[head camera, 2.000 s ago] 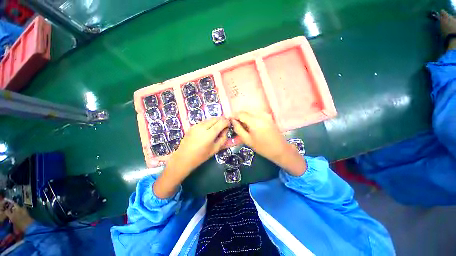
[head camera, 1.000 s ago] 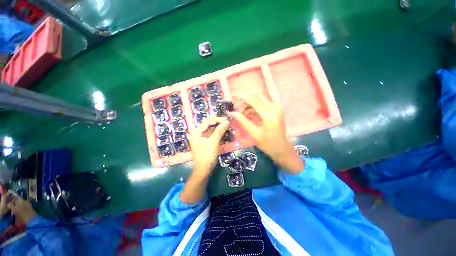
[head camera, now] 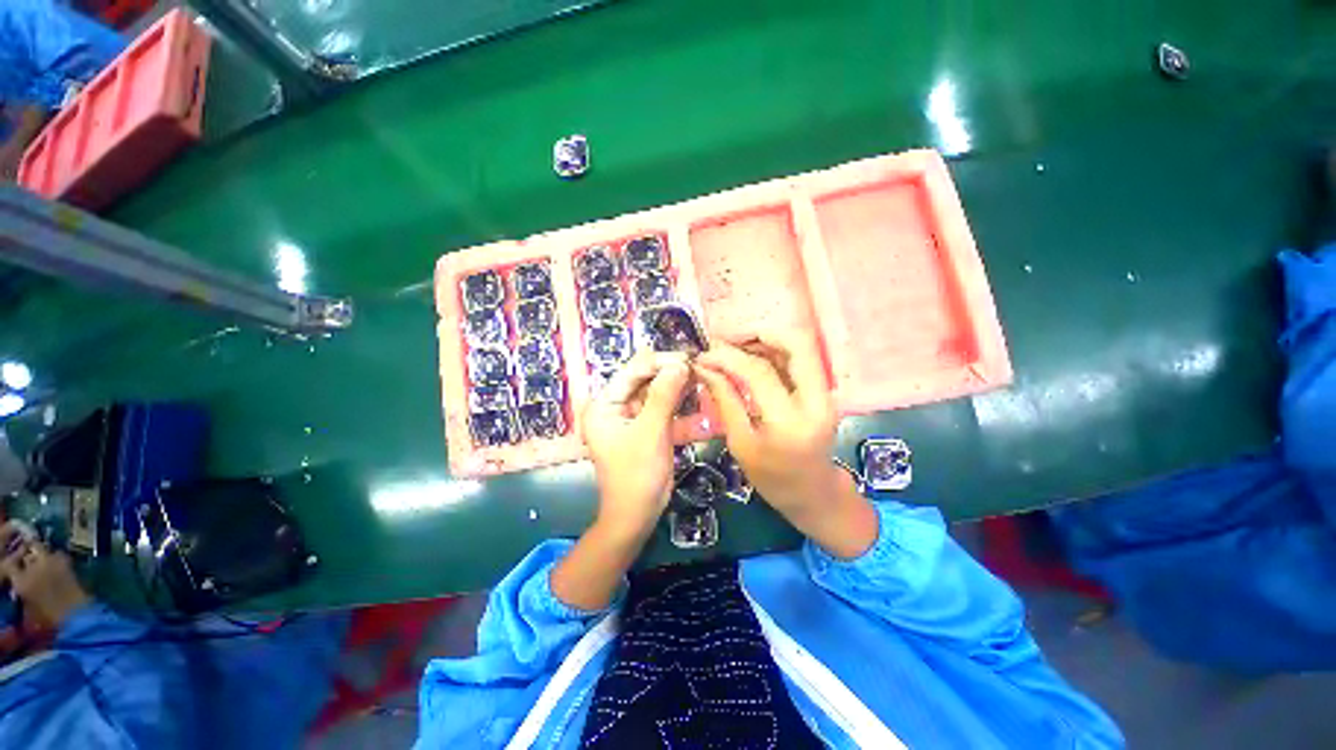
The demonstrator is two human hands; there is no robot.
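Note:
The pale pink foam tray (head camera: pixel 762 183) lies at a slant on the green surface. Square units (head camera: pixel 535 318) fill its left compartment in two columns, and more stand in the second; the two right compartments hold none. My left hand (head camera: pixel 633 432) and my right hand (head camera: pixel 774 425) meet at the fingertips over the second and third compartments. A dark square unit (head camera: pixel 673 331) shows at the fingertips, pinched between the hands. The exact grip of each hand is partly hidden. Several loose units (head camera: pixel 695 526) lie at the tray's near edge, partly behind my right wrist.
A loose unit (head camera: pixel 885 463) lies right of my right wrist, another (head camera: pixel 572 156) beyond the tray, and one (head camera: pixel 1172 60) far right. A grey rail (head camera: pixel 161 261) juts in from the left. A redder tray (head camera: pixel 117 110), a black case (head camera: pixel 227 542) and other people's blue sleeves show at the sides.
My hands parted, then came together again at the fingertips around the unit. The view has shifted, and the unit beyond the tray now sits further left. Another unit has come into view at far right.

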